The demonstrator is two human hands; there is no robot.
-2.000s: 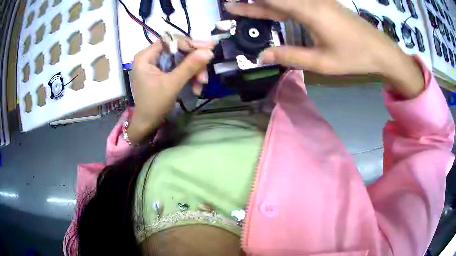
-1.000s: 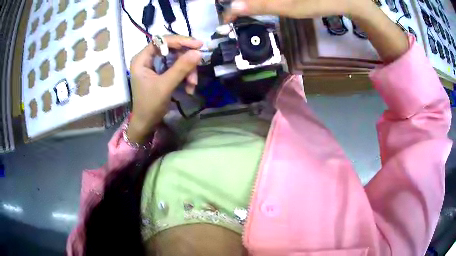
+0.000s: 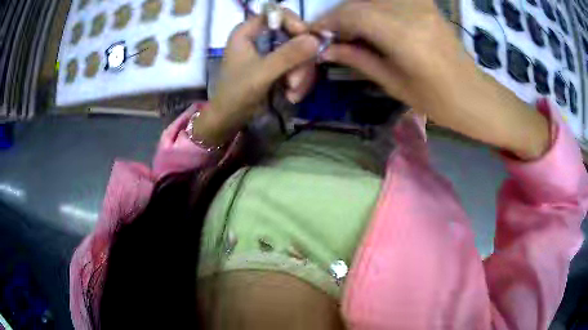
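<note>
My left hand (image 3: 264, 67) is closed around a small pale connector (image 3: 274, 19) that sticks up between its fingers. My right hand (image 3: 400, 61) meets the left fingertips and pinches a small shiny piece (image 3: 324, 44); blur and fingers hide what it is. A dark cable runs below my left hand. The test fixture is almost wholly hidden behind my right hand.
The left foam tray (image 3: 138, 82) has tan cutouts and one disc unit (image 3: 117, 57) with a thin lead. The right foam tray (image 3: 469, 19) holds rows of dark units (image 3: 518, 63). Layered board edges (image 3: 22, 64) stand at the far left.
My right hand has come off the fixture and moved down and left to my left fingertips. The view has shifted, so the trays and fixture sit higher in the picture.
</note>
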